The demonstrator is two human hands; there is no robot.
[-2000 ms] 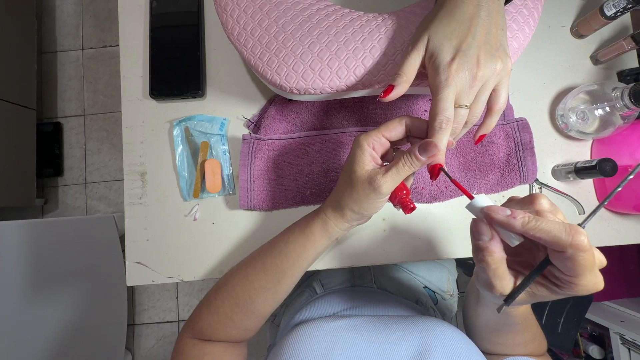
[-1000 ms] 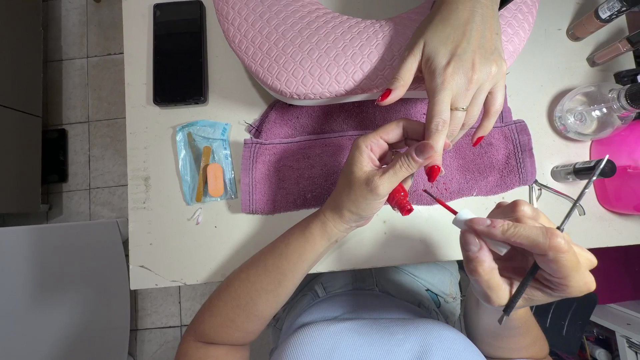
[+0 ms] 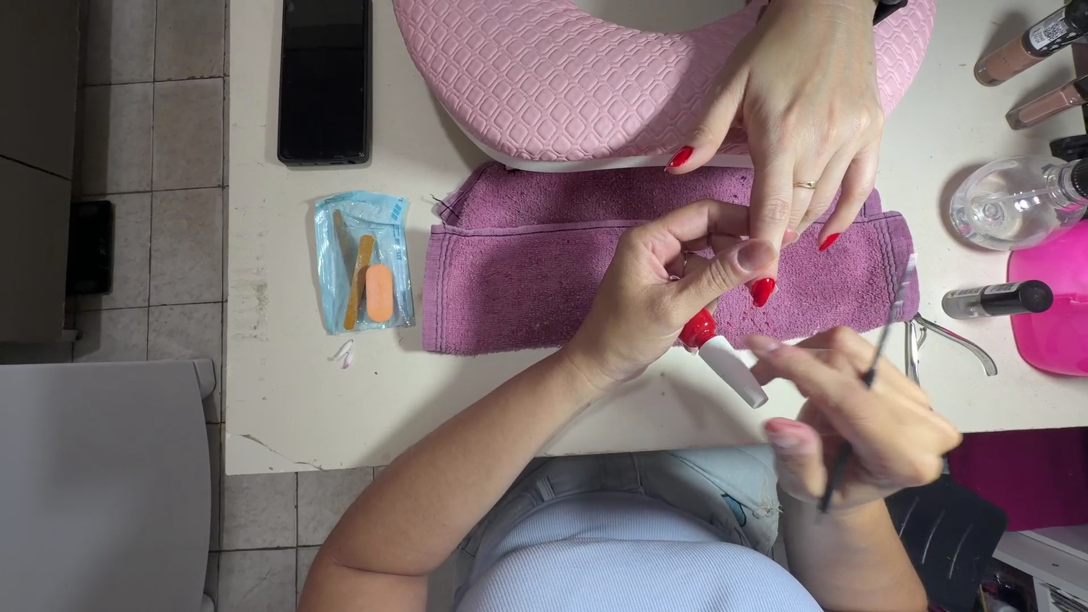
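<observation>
My left hand (image 3: 671,289) pinches the other person's index finger between thumb and forefinger and also holds a red nail polish bottle (image 3: 699,327) beneath. The bottle's white cap (image 3: 733,371) sits on its neck, pointing down and right. Just right of the cap, my right hand (image 3: 854,408), slightly blurred, has thumb and forefinger apart, with a thin dark-handled tool (image 3: 869,374) held among its fingers. The other person's hand (image 3: 807,127), with red nails and a ring, reaches down from the pink cushion (image 3: 578,85) over a purple towel (image 3: 544,289).
A black phone (image 3: 325,81) and a blue pouch (image 3: 404,297) with an orange block (image 3: 379,292) and wooden stick lie left. Metal nippers (image 3: 960,340), a small black-capped bottle (image 3: 994,299), a clear round bottle (image 3: 1007,204), a pink bowl (image 3: 1050,331) and lip gloss tubes (image 3: 1024,51) are at right.
The white cap with its red brush was in my right hand away from the bottle; now it is on the bottle, the brush out of sight, and my right fingers have come off it.
</observation>
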